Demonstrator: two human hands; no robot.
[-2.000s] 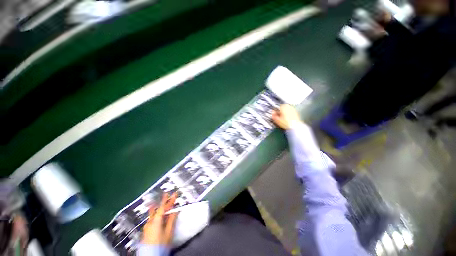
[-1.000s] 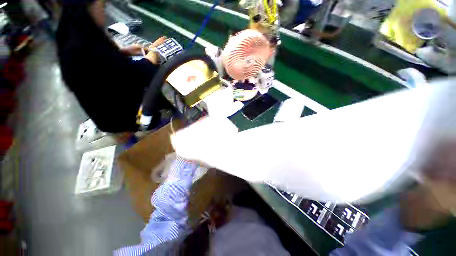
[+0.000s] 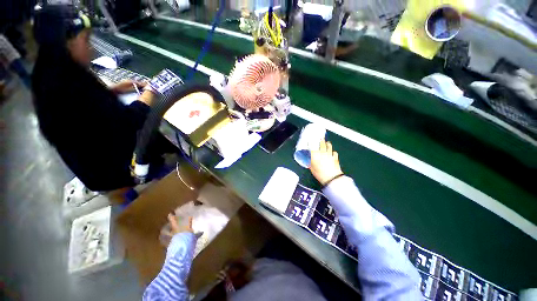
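Observation:
My left hand (image 3: 181,226) is low at the left, over the open cardboard box (image 3: 147,220), fingers apart against white crumpled waste (image 3: 206,226); I see no clear grip. My right hand (image 3: 325,164) has its fingers on the side of a white roll with a bluish inside (image 3: 306,143), standing on the green bench. The label strip (image 3: 321,224), with two rows of dark squares, runs along the bench edge to the lower right, partly under my right forearm. Its near-left end is a thick white curl (image 3: 279,187).
A smartphone (image 3: 278,136), a pink-orange fan (image 3: 255,82) and a gold box (image 3: 191,114) beside white sheets stand left of the roll. A person in black (image 3: 82,111) sits at the far left, holding a printed piece. A white tray (image 3: 90,238) lies on the floor.
The view has swung left from the strip to the box side. The large white sheet stretched across the view is gone; white material lies in the box. My right hand has come to the roll.

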